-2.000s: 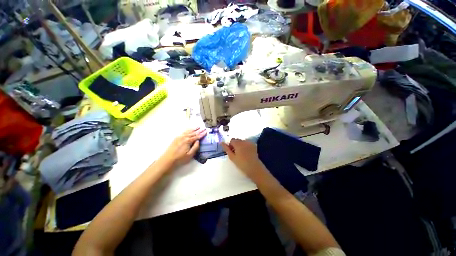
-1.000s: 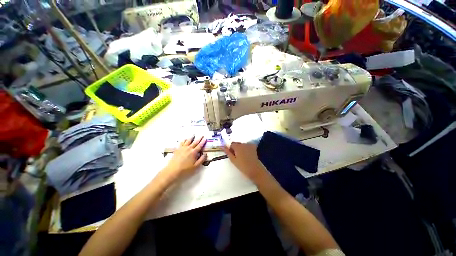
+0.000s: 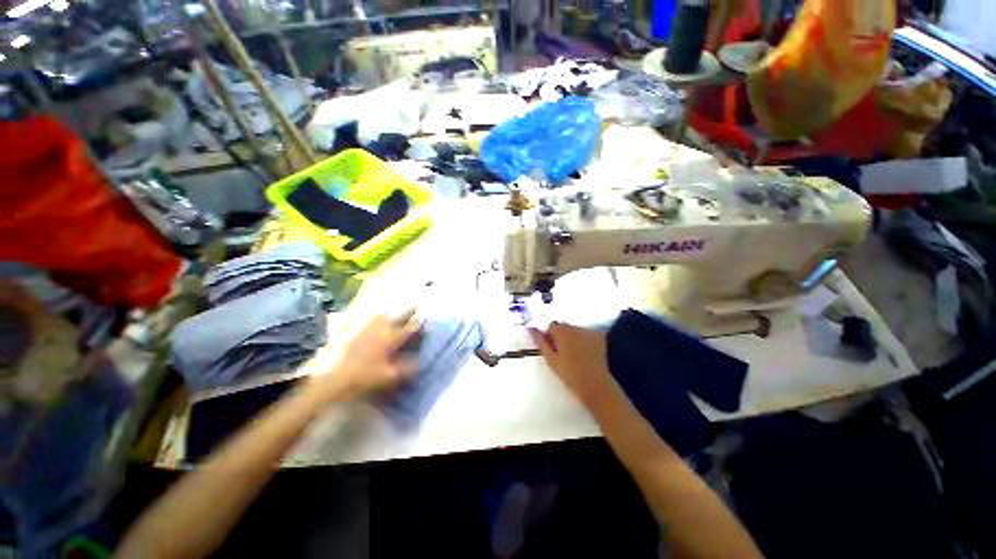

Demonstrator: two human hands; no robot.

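Note:
My left hand (image 3: 377,355) is blurred, left of the needle area, on a blurred grey-blue cut piece (image 3: 435,366) that lies slanted on the table. Whether its fingers grip the piece cannot be told. My right hand (image 3: 573,349) is just right of the needle area, with its fingertips near a pale sewing template (image 3: 511,337) under the sewing machine (image 3: 699,246). What its fingertips hold, if anything, is unclear. Dark navy sewn pieces (image 3: 668,366) lie overlapped under the machine arm, right of my right hand.
A thick stack of grey-blue cut pieces (image 3: 249,333) lies at the left. A black piece (image 3: 224,420) is in front of it, partly behind my left forearm. A yellow-green basket (image 3: 352,207) holds dark cloth. A blue plastic bag (image 3: 543,140) lies behind the machine.
The view has shifted left. My left hand has moved left, away from the needle, and a grey-blue piece now shows beside it. My right hand stays near the needle.

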